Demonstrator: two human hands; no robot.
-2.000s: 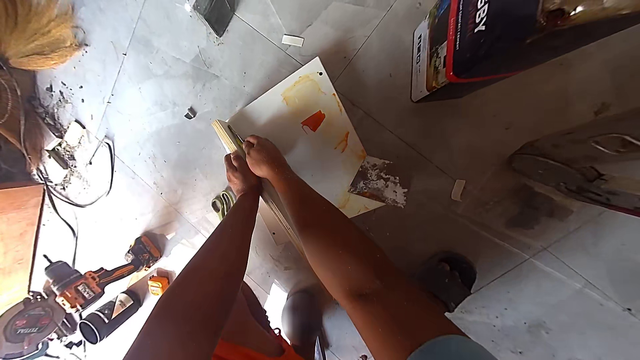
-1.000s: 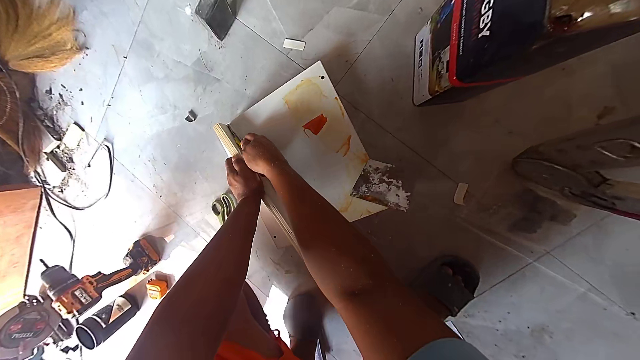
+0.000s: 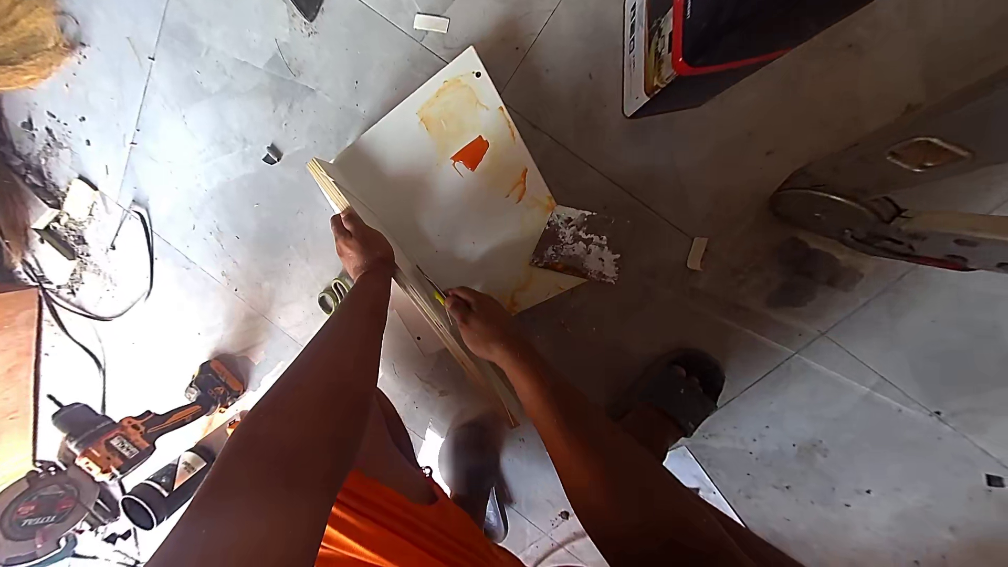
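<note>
My left hand (image 3: 363, 246) grips the edge of a long wooden board (image 3: 329, 185), which runs diagonally toward my feet. Lower along the same board, my right hand (image 3: 476, 321) is closed around a small tool with a yellow-green part (image 3: 439, 298), most of it hidden by the fingers; a thin dark tip points up along the board. Beneath lies a white panel (image 3: 394, 157) with orange and yellowish stains. A scraped, flaking dark piece (image 3: 579, 244) rests at the panel's right corner. Beside my left forearm is a green roll (image 3: 335, 294), partly covered.
At lower left lie an orange-and-black cordless tool (image 3: 122, 445), a circular saw (image 3: 47, 504), a black cylinder (image 3: 161, 492) and a cable (image 3: 148, 260). A dark box with red trim (image 3: 669, 55) stands upper right, a metal object (image 3: 858, 205) at right. My sandalled foot (image 3: 685, 390) is right of the board.
My right hand has moved down along the board, away from my left hand; the two were together before. The small yellow-green tool now shows in it.
</note>
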